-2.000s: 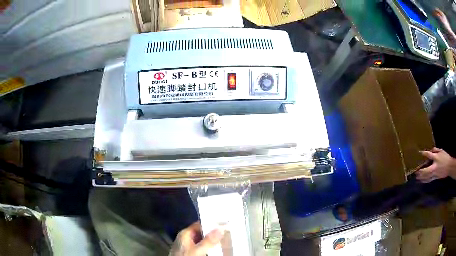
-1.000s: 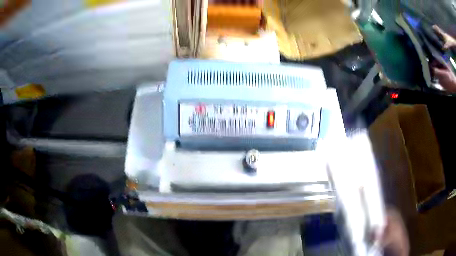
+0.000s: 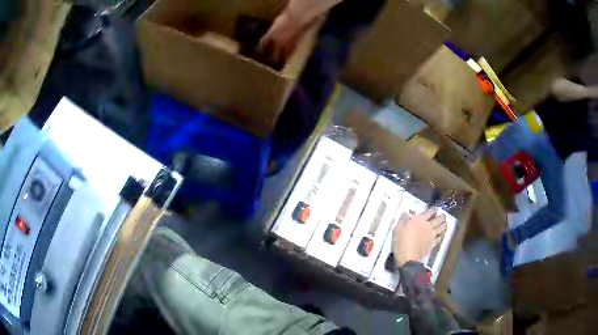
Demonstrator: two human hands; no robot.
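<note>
White product boxes (image 3: 318,190) in clear plastic bags lie side by side in the open supply carton (image 3: 459,180), printed with dark-strapped watches with orange-red faces. Crinkled film sticks out at their upper ends. My right hand (image 3: 418,237) lies on the rightmost boxes with its fingers spread, covering part of them. My left hand is not in view. The pale blue-grey sealer (image 3: 62,171) stands tilted at the left edge, its red switch lit and its round metal knob visible.
A blue stool (image 3: 197,157) stands between the sealer and the carton. Another person's hand (image 3: 288,33) reaches into a second open carton (image 3: 210,72) at the top. My leg (image 3: 242,301) is below. A blue and white item (image 3: 531,176) and more cardboard are at the right.
The view has swung right, so the sealer is now at the left edge. My right hand has moved from the sealer's front with a white box to the supply carton, and lies over the boxes.
</note>
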